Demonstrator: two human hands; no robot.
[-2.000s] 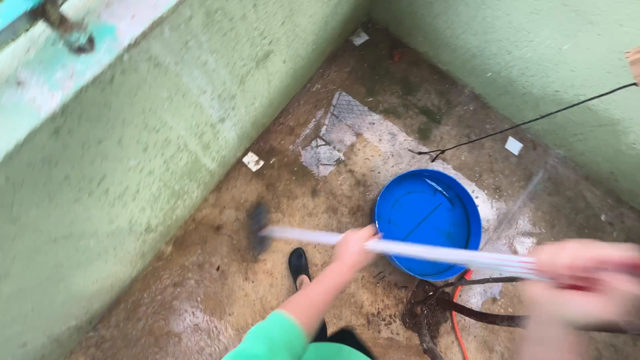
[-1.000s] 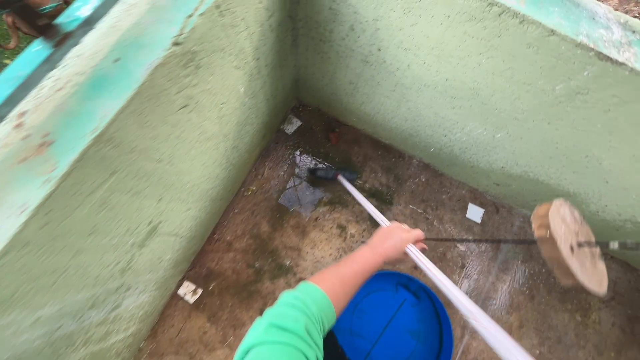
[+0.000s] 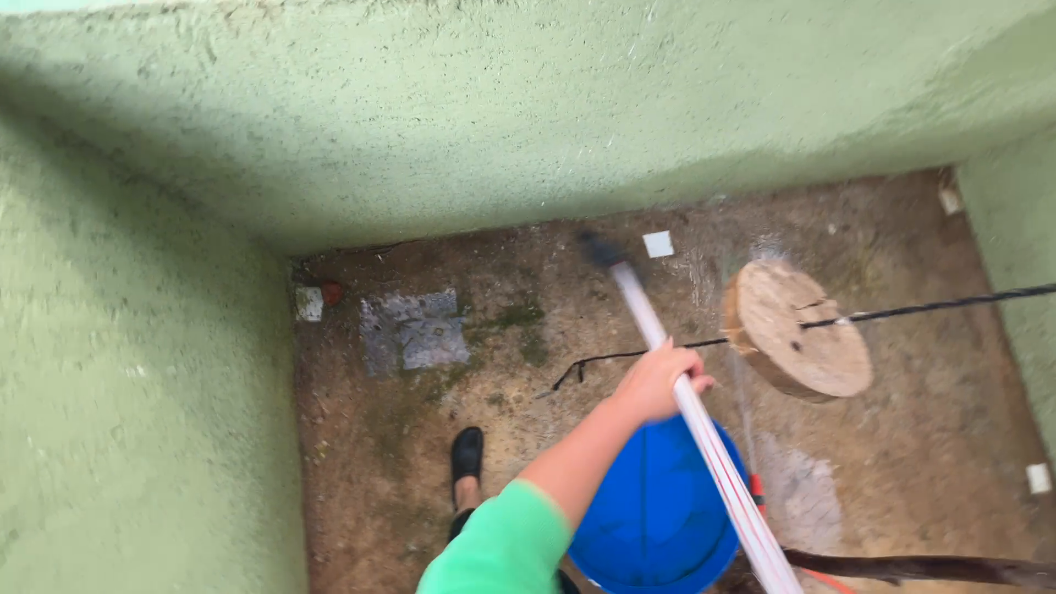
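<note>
My left hand point(image 3: 662, 382) grips the white, red-striped pole of a long-handled brush point(image 3: 716, 450) partway along its length. The pole slants from the bottom edge up to a dark brush head point(image 3: 601, 250), blurred, near the foot of the far green wall. Below my left hand stands a round blue plastic tub point(image 3: 652, 503), partly covered by my forearm and the pole. My right hand is out of view. To the right of the pole, a round wooden disc point(image 3: 800, 330) hangs on a black rope point(image 3: 949, 308).
Green walls point(image 3: 528, 115) enclose a wet brown floor point(image 3: 363, 495). White tile pieces point(image 3: 658, 244) lie near the walls, with a grey tiled patch point(image 3: 417, 330) at left. A dark branch point(image 3: 916, 568) lies at lower right beside an orange hose point(image 3: 827, 582). My black shoe point(image 3: 468, 453) is left of the tub.
The brush head has moved right, from the grey patch to near a white tile piece. My right hand, on the pole two seconds ago, is out of view. The view has turned right.
</note>
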